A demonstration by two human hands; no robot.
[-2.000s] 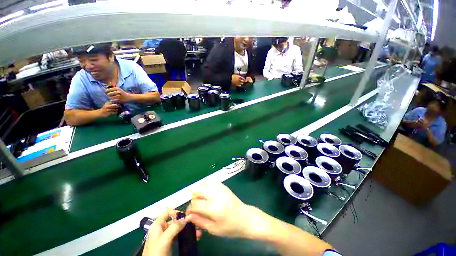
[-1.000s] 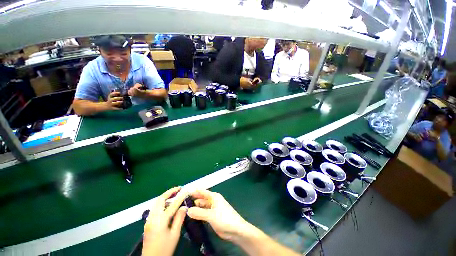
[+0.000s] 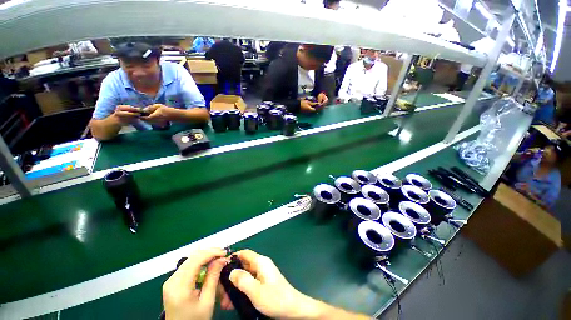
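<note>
A long black part (image 3: 241, 296) is between my hands at the bottom centre. My left hand (image 3: 191, 284) holds its upper end with bent fingers, and a yellow-green bit, perhaps a mallet tip (image 3: 201, 277), shows beside the fingers. My right hand (image 3: 266, 284) grips the part from the right, thumb on its side. The fingertips of both hands meet near its top; what lies between them is too small to tell. Several black housings with silver flared rims (image 3: 375, 236) stand grouped to the right, thin wires and pale sticks beside them.
A joined black unit (image 3: 120, 190) lies on the green belt (image 3: 206, 194) at left. Across stand black cylinders (image 3: 251, 122) and a black block (image 3: 191, 142), with people behind. Slim black parts (image 3: 460, 179), clear plastic (image 3: 477, 153) and a cardboard box (image 3: 513, 228) are at right.
The joined unit on the belt has moved left. My right hand has shifted from fingertip work at the top to gripping the black part's side. The yellow-green bit now shows by my left hand.
</note>
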